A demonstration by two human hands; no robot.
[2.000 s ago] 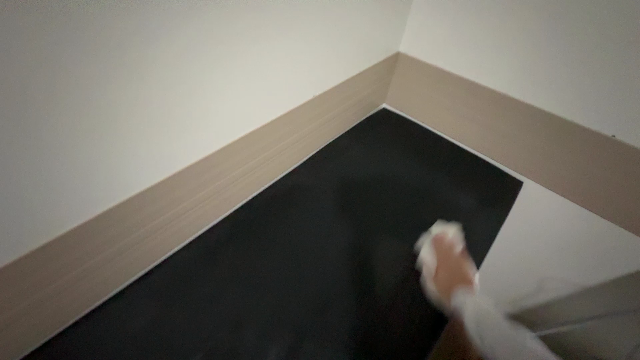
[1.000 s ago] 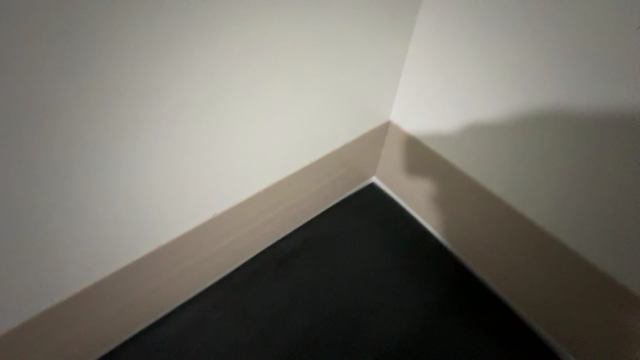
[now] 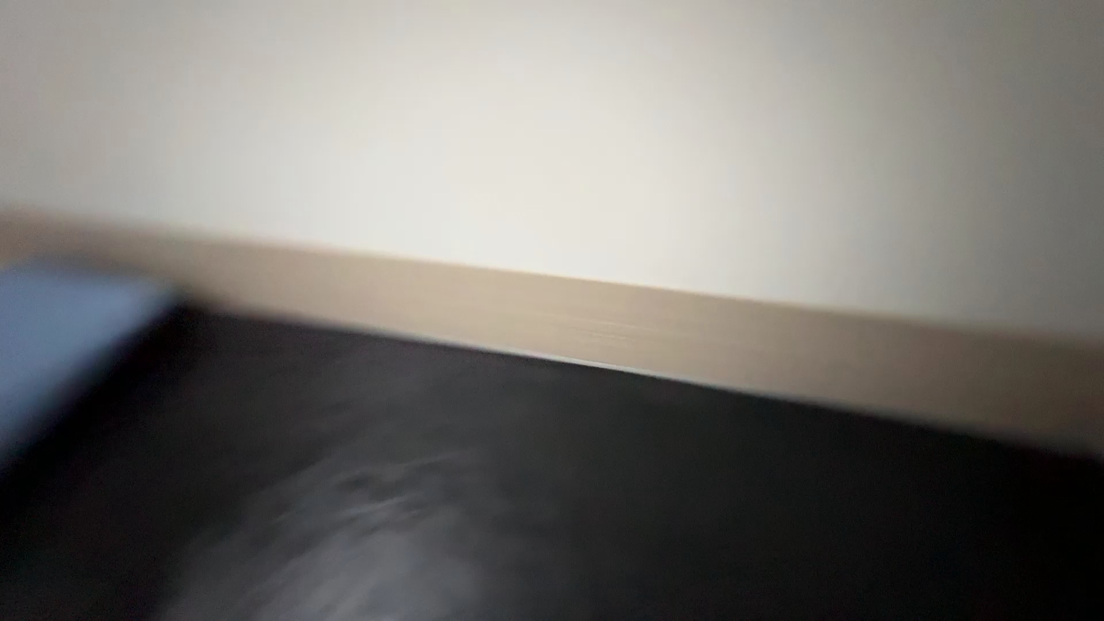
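Neither my left hand nor my right hand shows in the head view at this moment. A flat black surface (image 3: 690, 492) fills the lower part of the picture, with a blurred pale sheen (image 3: 371, 552) toward its lower left. Motion blur hides the finer detail, and I cannot tell whether the sheen is a reflection or smears.
Along the back of the black surface runs a beige wood-look strip (image 3: 552, 315), with a thin light line where they meet. Above it rises an off-white wall (image 3: 535, 147). A blurred pale blue flat thing (image 3: 69, 336) lies at the left edge.
Two seconds ago a hand with a white cloth was on the black surface at the lower right; it is out of view now. The view has swung away from the corner.
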